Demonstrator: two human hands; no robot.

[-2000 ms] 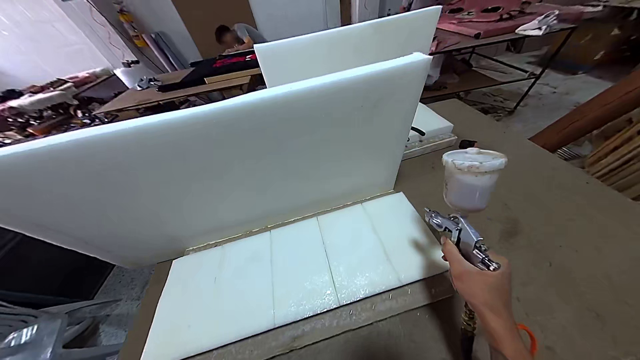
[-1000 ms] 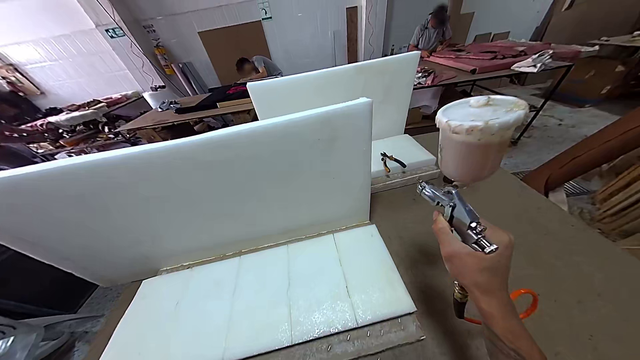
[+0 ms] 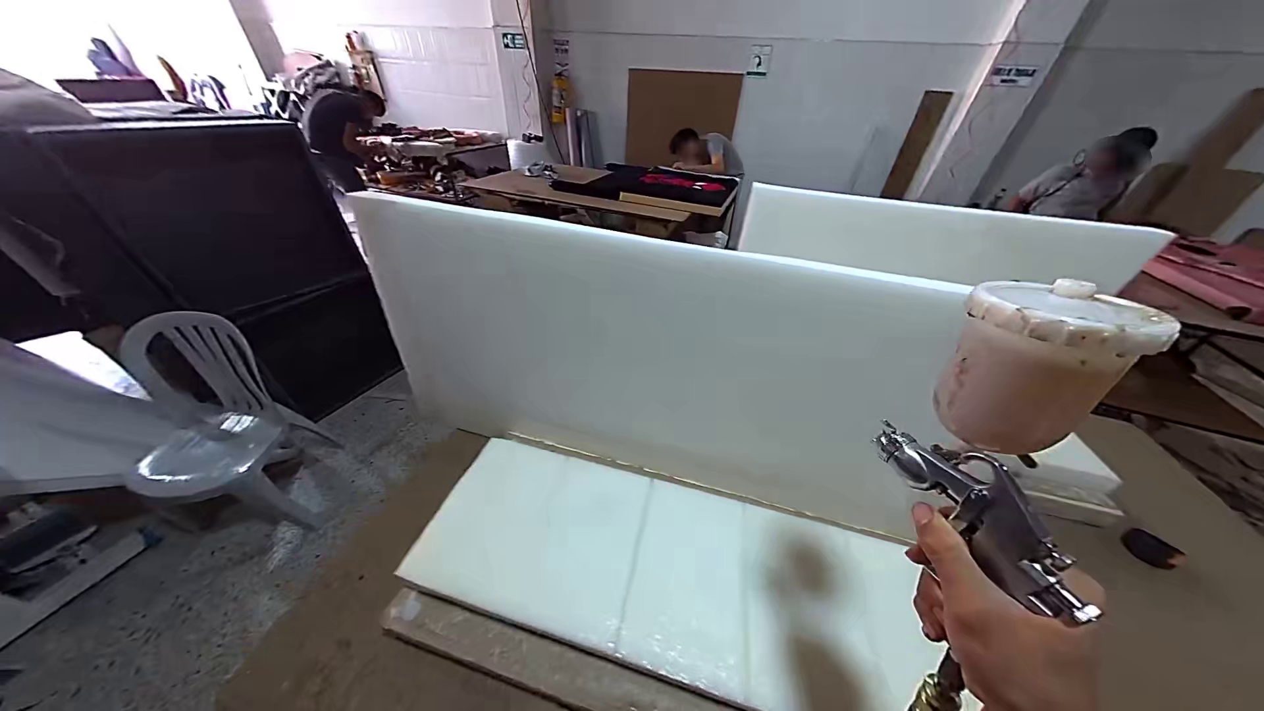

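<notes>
My right hand [image 3: 1007, 602] grips a metal gravity-feed spray gun [image 3: 978, 494] at the right of the head view. A cloudy plastic cup [image 3: 1037, 375] with a crusted lid sits on top of the gun, and a hose fitting shows below my hand. The nozzle points left, over a flat white foam panel [image 3: 563, 523] with seams across it and a glossy patch near its front edge. Behind that panel a large white foam sheet [image 3: 671, 346] stands upright, with a yellowish line along its foot. My left hand is out of view.
A second upright foam sheet [image 3: 918, 227] is behind. A dark-handled tool [image 3: 1151, 548] lies on the brown table [image 3: 1175, 632] at right. A grey plastic chair [image 3: 212, 425] stands on the floor at left. Several people work at the back, among them one person [image 3: 341, 133] near cluttered tables.
The view has swung left, bringing the chair and a large dark piece into sight. My right hand still holds the spray gun, which is now seen over the right part of the flat panel.
</notes>
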